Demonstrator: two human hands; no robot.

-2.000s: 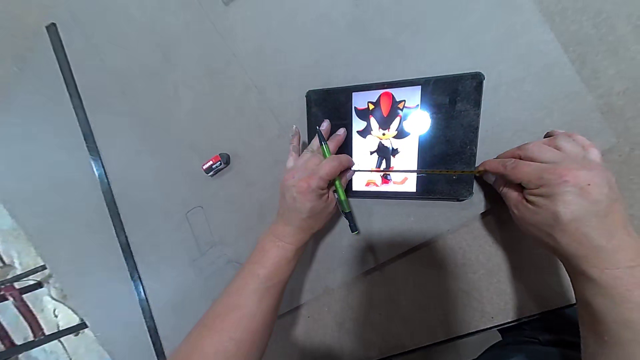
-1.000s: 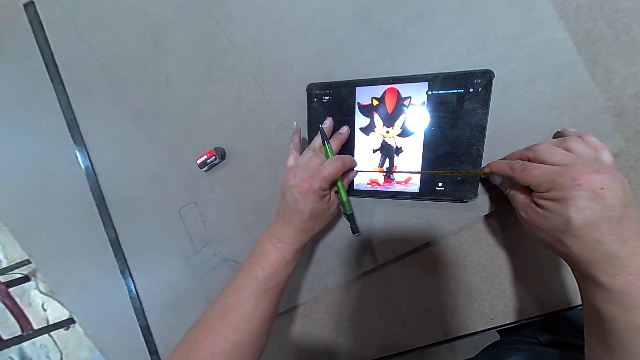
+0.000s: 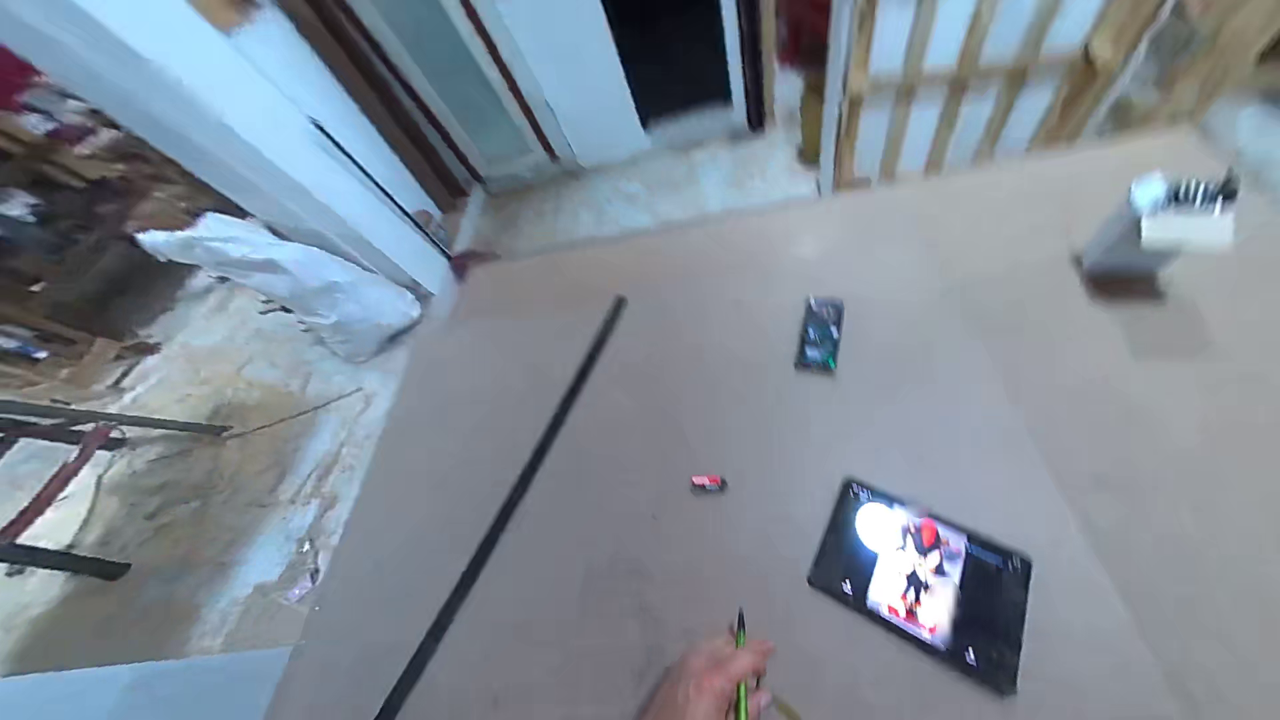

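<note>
My left hand (image 3: 712, 680) is at the bottom edge, partly cut off, its fingers closed around a slim green pen or pencil (image 3: 741, 665) with its dark tip up. A yellowish strip, perhaps measuring tape (image 3: 785, 708), shows beside the fingers. To the right a black tablet (image 3: 993, 620) lies tilted on the large grey-brown board, showing a red and black cartoon figure and a bright glare spot. A small red and black block (image 3: 708, 484) lies above my left hand. My right hand is out of view.
A long dark straight bar (image 3: 520, 485) lies diagonally on the board. Farther back are a dark phone-like object (image 3: 820, 335) and a grey and white object (image 3: 1135, 235). Beyond the left edge are a white sack (image 3: 290, 280) and metal bars (image 3: 65, 560) over the floor.
The view has swung widely to take in the room. My left hand is away from the tablet, with the green pen or pencil still in it. My right hand has left view.
</note>
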